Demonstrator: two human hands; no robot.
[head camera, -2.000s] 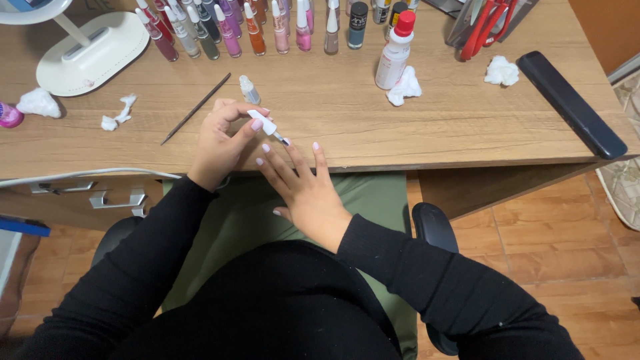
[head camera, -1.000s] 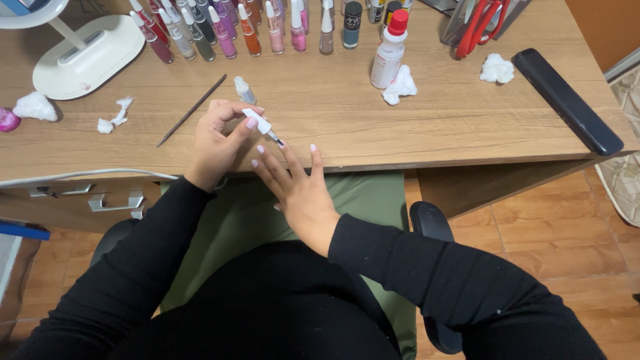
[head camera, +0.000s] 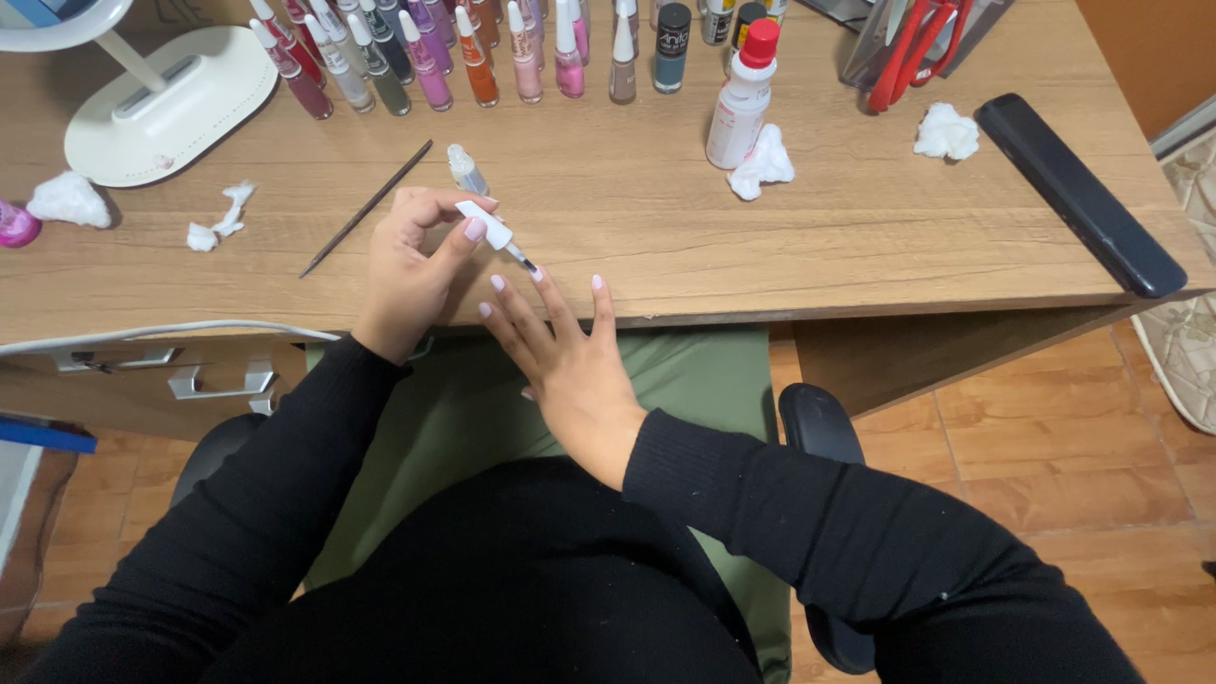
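Note:
My left hand (head camera: 415, 263) grips the white cap of a nail polish brush (head camera: 497, 232) between thumb and fingers. The bristle tip is at the nail of the middle finger of my right hand (head camera: 568, 363), which is held with its fingers spread at the desk's front edge and has nothing in it. Its nails look pale lilac. Just beyond my left hand a small clear polish bottle (head camera: 466, 171) stands without its cap. A thin dark stick (head camera: 366, 209) lies on the desk to the left of that hand.
Many nail polish bottles (head camera: 477, 71) line the back of the wooden desk (head camera: 855, 237). A white bottle with a red cap (head camera: 741, 104) touches a cotton piece (head camera: 763, 163). Further right are another cotton piece (head camera: 946, 132), red-handled scissors (head camera: 917, 52) and a long black case (head camera: 1081, 195). A white stand (head camera: 171, 106) is at left.

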